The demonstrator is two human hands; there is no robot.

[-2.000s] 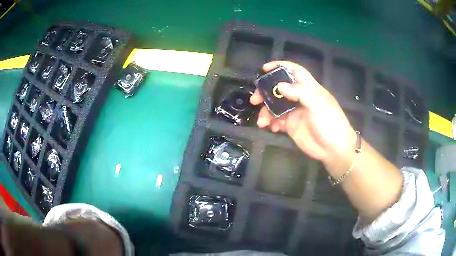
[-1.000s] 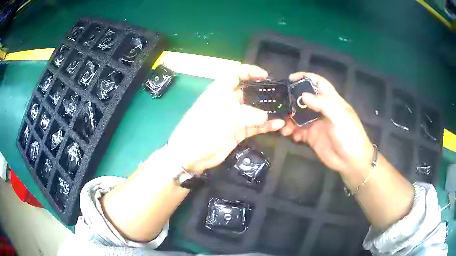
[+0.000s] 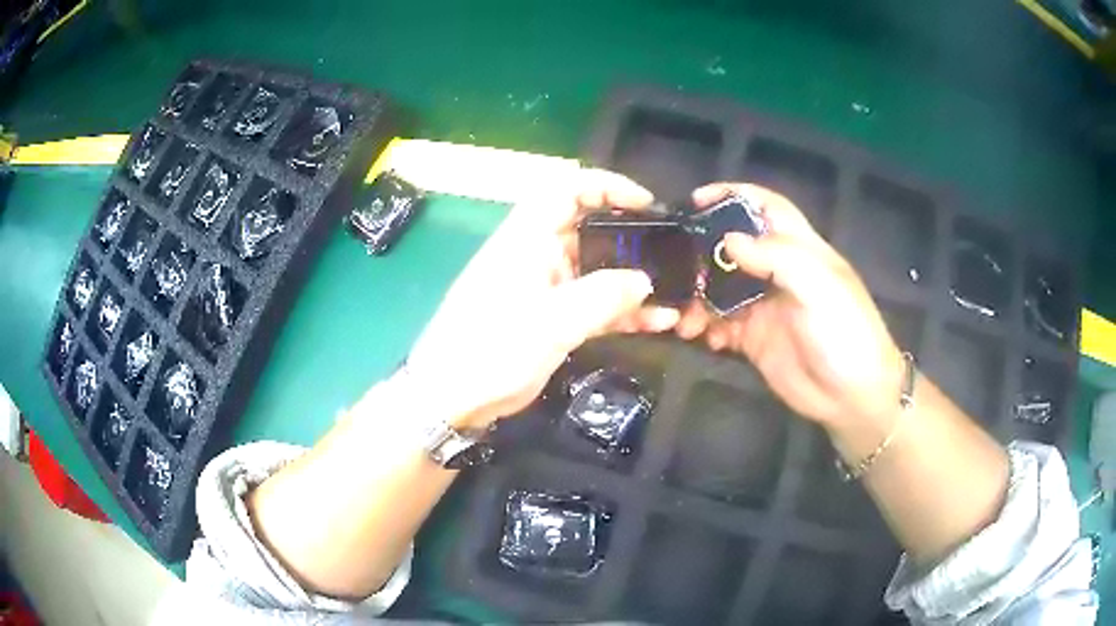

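Note:
My left hand [image 3: 520,294] holds a black smartwatch unit [image 3: 646,254] by its left side, thumb on the screen, which shows small dim bluish marks. My right hand [image 3: 808,306] holds a second smartwatch unit [image 3: 725,272], tilted, with a pale ring on its dark screen and my thumb on it. The two units are side by side, touching or nearly so, above the large foam tray [image 3: 636,489]. Two wrapped units, an upper one [image 3: 600,406] and a lower one [image 3: 552,536], lie in its left pockets.
A tilted black foam tray [image 3: 263,287] with wrapped units in its pockets is at left. One loose wrapped unit [image 3: 387,214] lies on the green mat [image 3: 331,349] between the trays. Yellow tape [image 3: 471,169] crosses behind. Clear film lies in right-hand pockets.
My left hand has come in with a unit beside the right-hand one. Since one second ago, its screen has changed from rows of light marks to dim bluish marks.

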